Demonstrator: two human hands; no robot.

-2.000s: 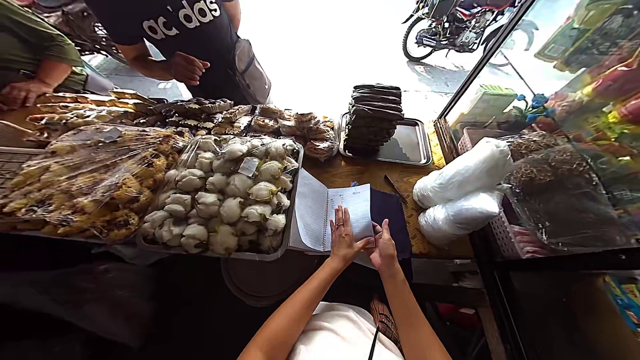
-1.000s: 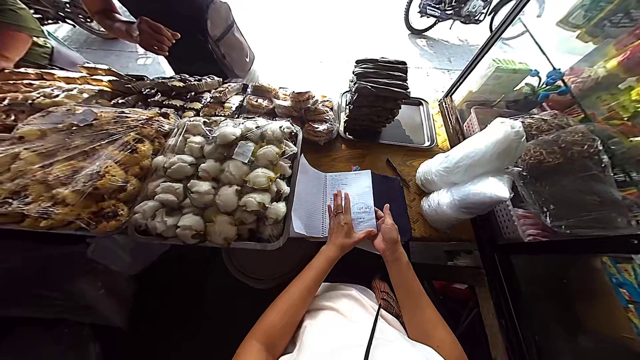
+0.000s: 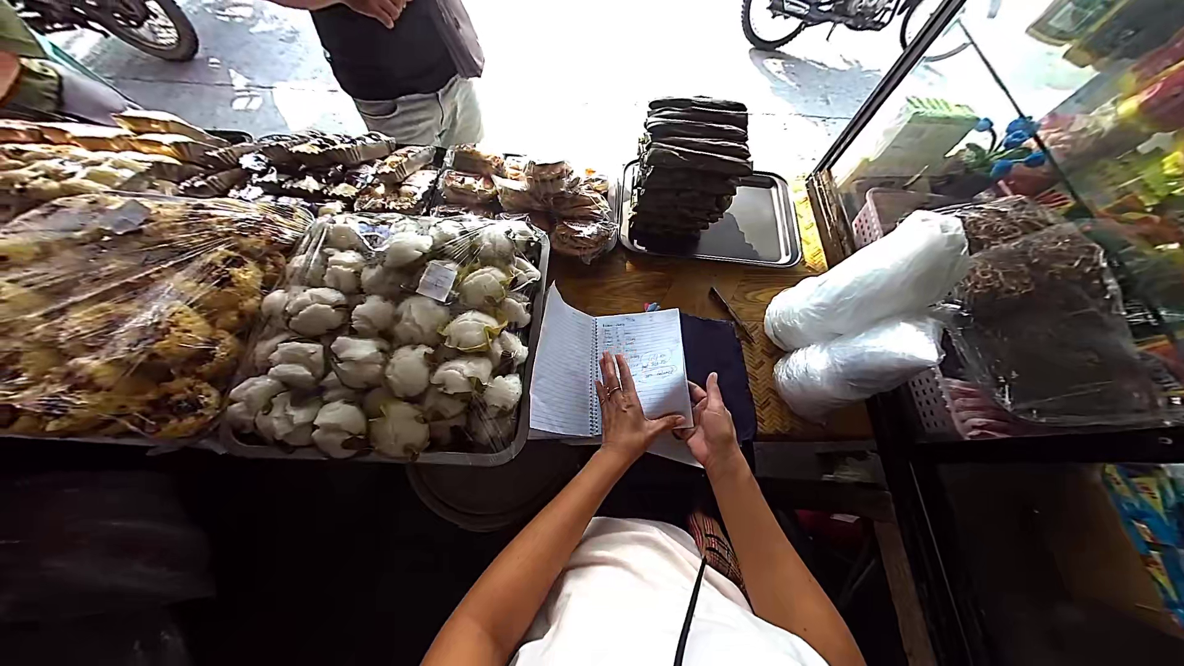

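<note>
A spiral notebook (image 3: 566, 379) lies open on the wooden counter, its right page bearing handwriting. My left hand (image 3: 629, 416) rests flat on that page, fingers apart, with a ring on one finger. At the page's lower right edge, my right hand (image 3: 710, 427) has the paper's edge between its thumb and fingers. A dark cloth or folder (image 3: 726, 370) lies beneath the notebook's right side. A pen (image 3: 731, 313) is on the counter beyond it, to the right.
Left of the notebook stands a tray of white buns (image 3: 407, 370) under plastic wrap, beside wrapped yellow pastries (image 3: 120, 324). A metal tray (image 3: 786, 222) holds a stack of dark packets (image 3: 694, 166). Rolls of white plastic bags (image 3: 869, 277) lie at right, near a glass case. A person (image 3: 398, 65) stands across the counter.
The person across the counter now stands more upright in view, farther from the trays. My hands stay at the notebook. The view has shifted slightly.
</note>
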